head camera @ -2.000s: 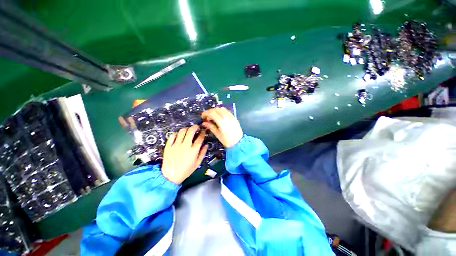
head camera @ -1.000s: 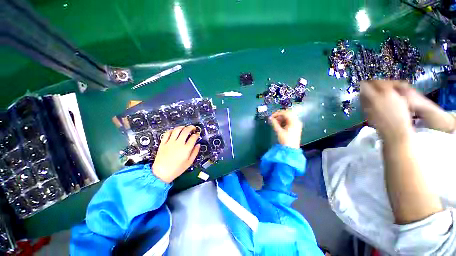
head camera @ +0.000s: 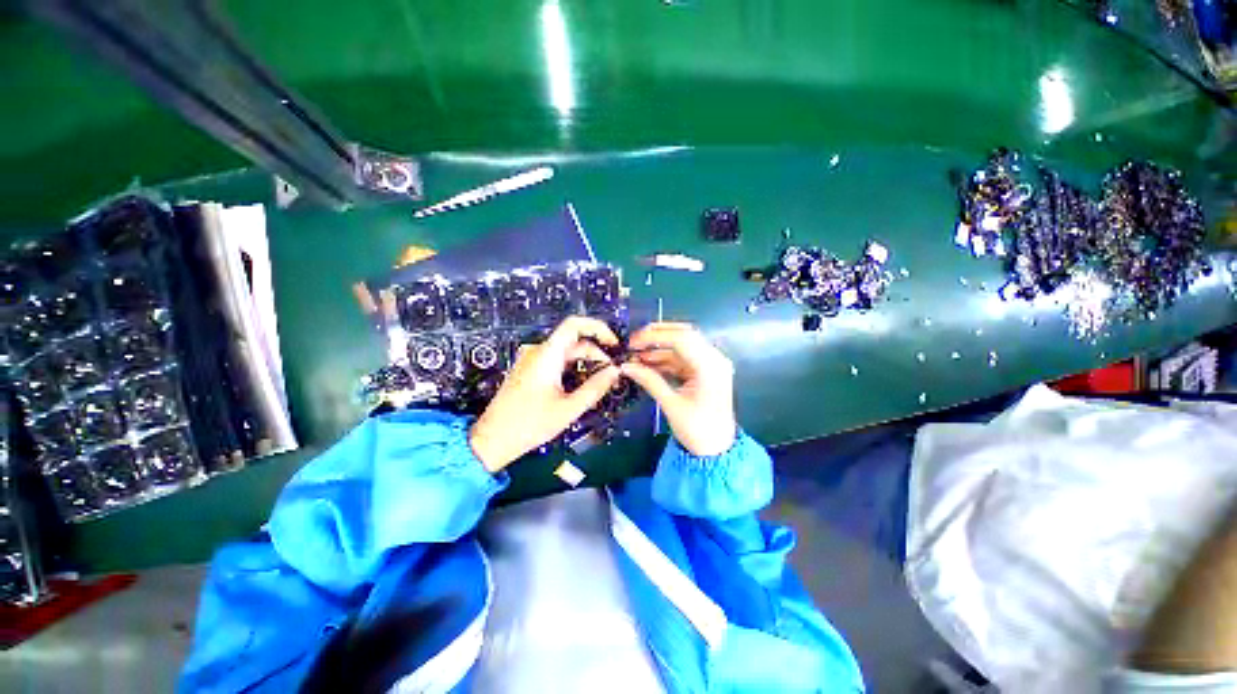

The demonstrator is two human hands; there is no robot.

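Observation:
The clear blister tray (head camera: 468, 301) lies before me on a dark backing board (head camera: 522, 243), with round dark parts in its pockets and pale rings on some. My left hand (head camera: 545, 393) and my right hand (head camera: 685, 386) meet above the tray's right part, thumbs and fingertips pinched together. A tiny dark module (head camera: 619, 358) shows between the fingertips of both hands; its details are too small to tell. The hands hide the tray's lower right pockets. A small pile of loose modules (head camera: 825, 278) lies right of the tray.
Stacked filled trays (head camera: 102, 366) and card sheets (head camera: 251, 319) stand at far left. A thin white stick (head camera: 486, 191) lies near the metal post (head camera: 224, 95). A single black part (head camera: 720, 224), a white strip (head camera: 674, 262) and larger heaps (head camera: 1085, 224) lie rightward. A neighbour's white clothing (head camera: 1072, 529) is at lower right.
My right hand has come back from the loose pile to my left hand over the tray. My left hand has lifted off the tray. The neighbour's hands have left the view.

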